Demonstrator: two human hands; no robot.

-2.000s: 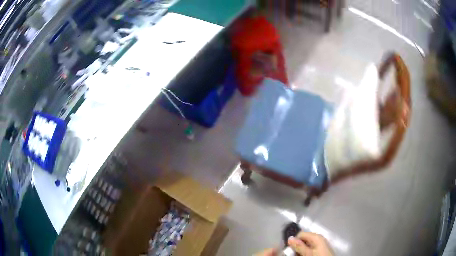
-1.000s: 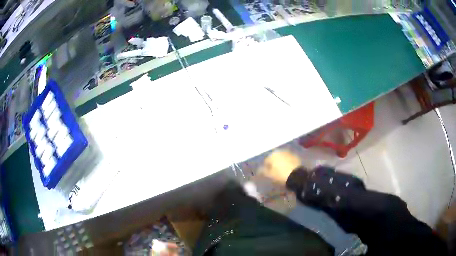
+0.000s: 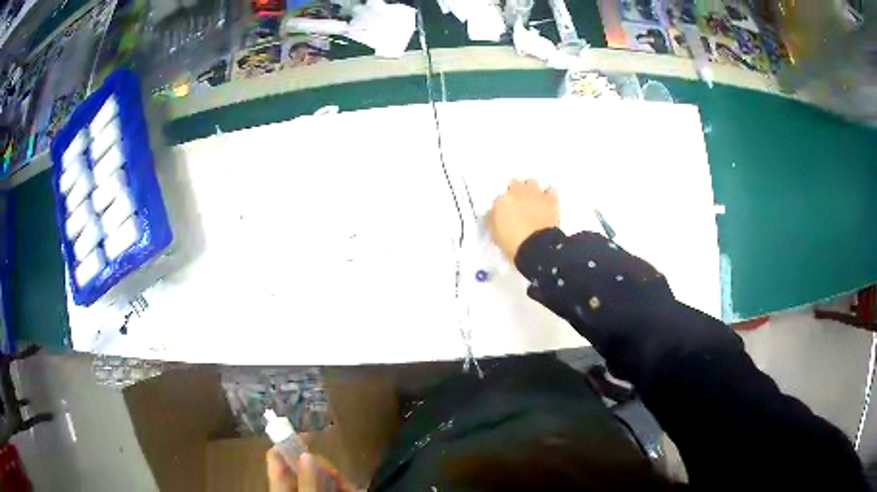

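Observation:
My left hand (image 3: 306, 473) is at the bottom edge, partly cut off, in front of the cardboard box (image 3: 173, 432). It holds a small translucent tube with a white nozzle (image 3: 282, 430), nozzle up and tilted left. My right hand (image 3: 524, 213) rests over the white sheet (image 3: 317, 240) with curled fingers; whether it holds anything cannot be told. A thin dark stick (image 3: 468, 200) lies just left of it. A dark pen-like stick (image 3: 605, 224) lies to its right. A small blue piece (image 3: 482, 276) lies on the sheet near my right wrist.
A thin cord (image 3: 447, 178) runs down the sheet to its front edge. A blue tray (image 3: 154, 207) with white blocks stands at left. Crumpled tissues (image 3: 389, 27) and a clear container of pale parts (image 3: 591, 86) are at the back. Many small tubes (image 3: 303, 399) fill the box.
The view has turned from the floor and stool to the bench. My right hand has moved up from beyond the front edge onto the sheet. The tube in my left hand now shows clearly.

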